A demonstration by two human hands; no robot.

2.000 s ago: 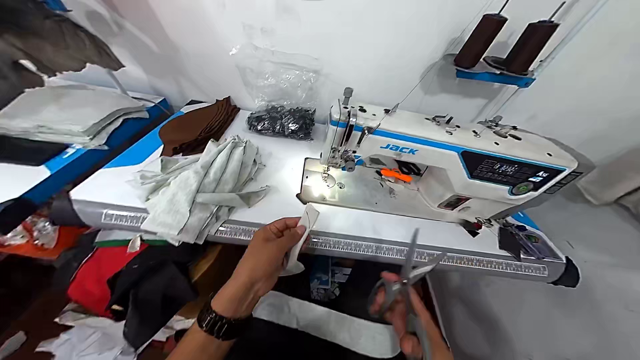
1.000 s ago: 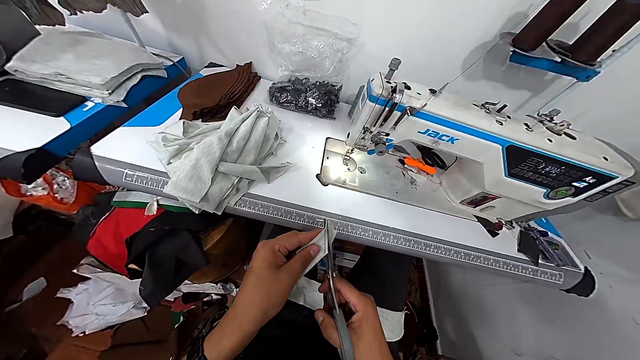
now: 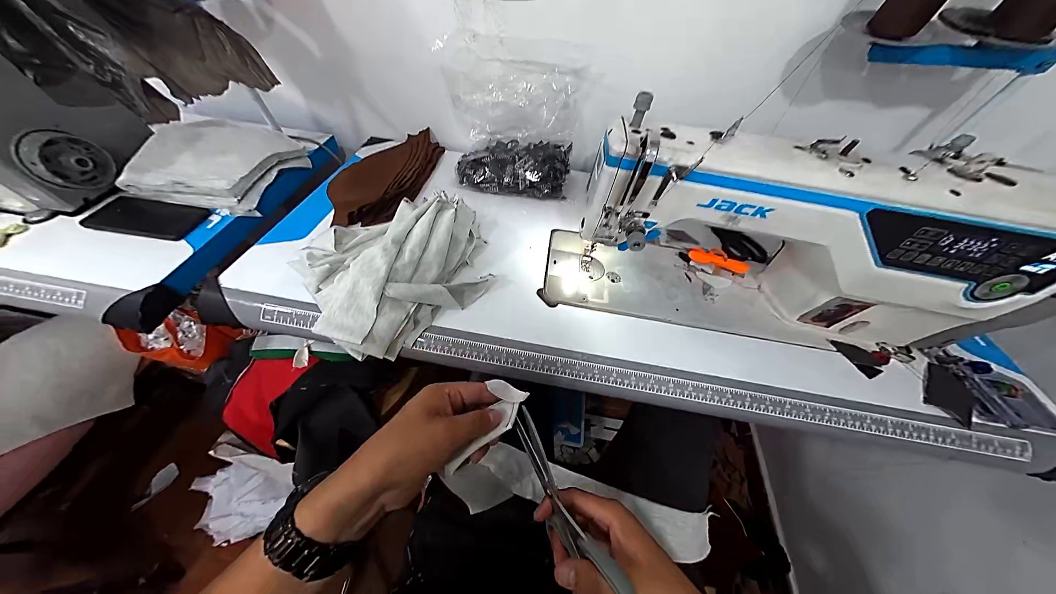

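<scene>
My left hand (image 3: 445,433), with a dark watch on the wrist, pinches the end of a pale grey fabric strip (image 3: 676,528) just in front of the table edge. The strip hangs down and runs to the right across dark cloth. Metal scissors (image 3: 540,462) are in my right hand (image 3: 606,536), pointing up and away. Their blades look close together, with the tips beside the edge of the held fabric. Behind the hands on the table lies a heap of pale grey fabric pieces (image 3: 404,264). To its right stands a white sewing machine (image 3: 784,198) marked Jack, its needle area lit.
Brown fabric pieces (image 3: 384,181) and a plastic bag of small black items (image 3: 516,169) lie at the back. An orange tool (image 3: 718,261) rests under the machine arm. A folded grey stack (image 3: 210,165) and a black phone-like slab (image 3: 144,217) are at left. Red cloth (image 3: 264,404) hangs below the table.
Two seconds ago the scissors were spread apart from the fabric; one second ago they were at it with blades together. Now both hands are lower relative to the table edge. The view has shifted right to left.
</scene>
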